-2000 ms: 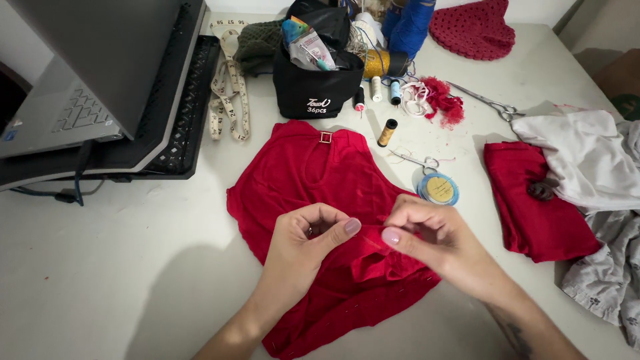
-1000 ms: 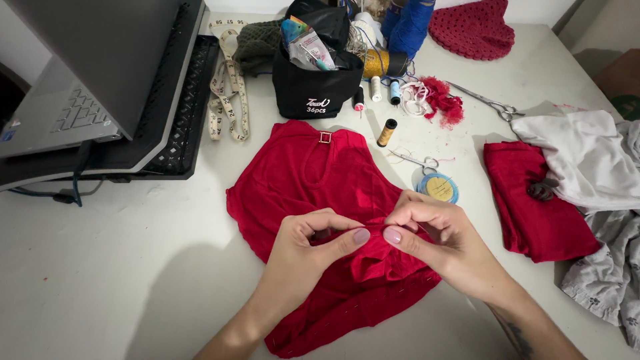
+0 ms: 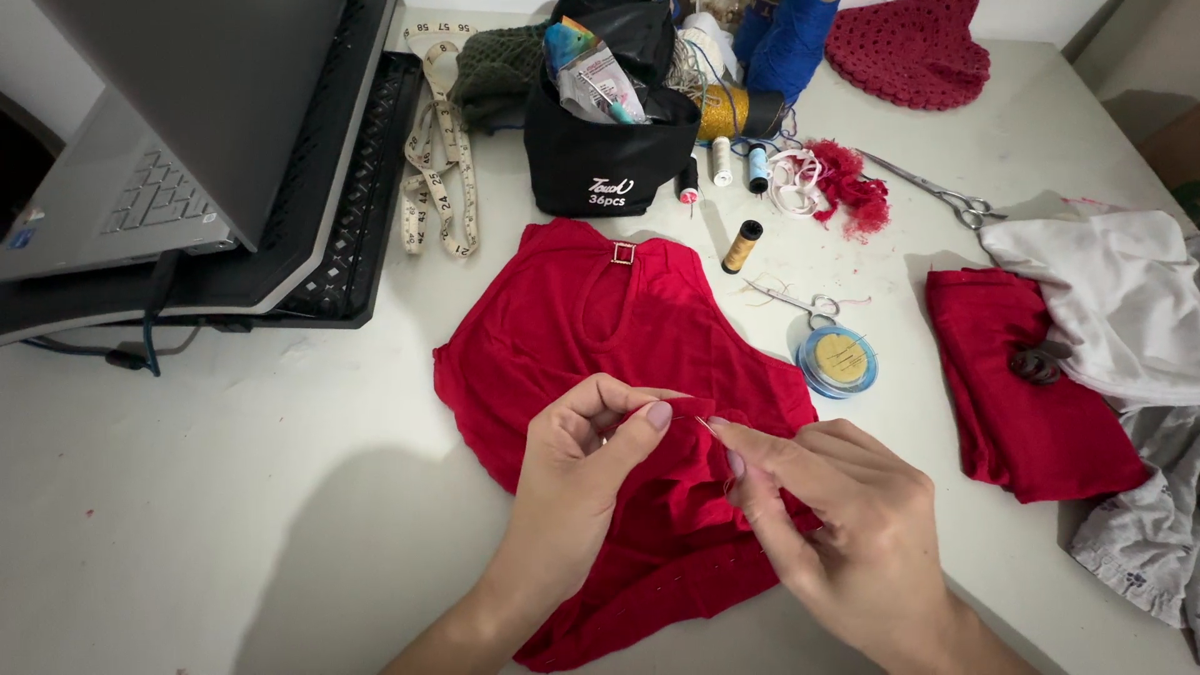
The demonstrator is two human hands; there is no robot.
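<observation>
A red fabric garment with a small buckle at its top lies spread on the table, below both hands. Between thumb and index finger, my left hand pinches a folded edge of the red fabric. My right hand holds a thin sewing needle by thumb and index finger, its tip close to that folded edge. Fine thread shows beside the right fingertips. Pins or stitches run along the garment's lower band. A blue round box of pins sits just beyond the right hand, touching small scissors.
A laptop on a black stand is at the left, beside a tape measure. A black pouch, thread spools and larger scissors lie behind. Folded red cloth and white cloth are at the right.
My right hand has moved away from the left fingertips, to the right, and now shows a needle. Earlier both hands pinched the red fabric close together. The left hand has hardly moved.
</observation>
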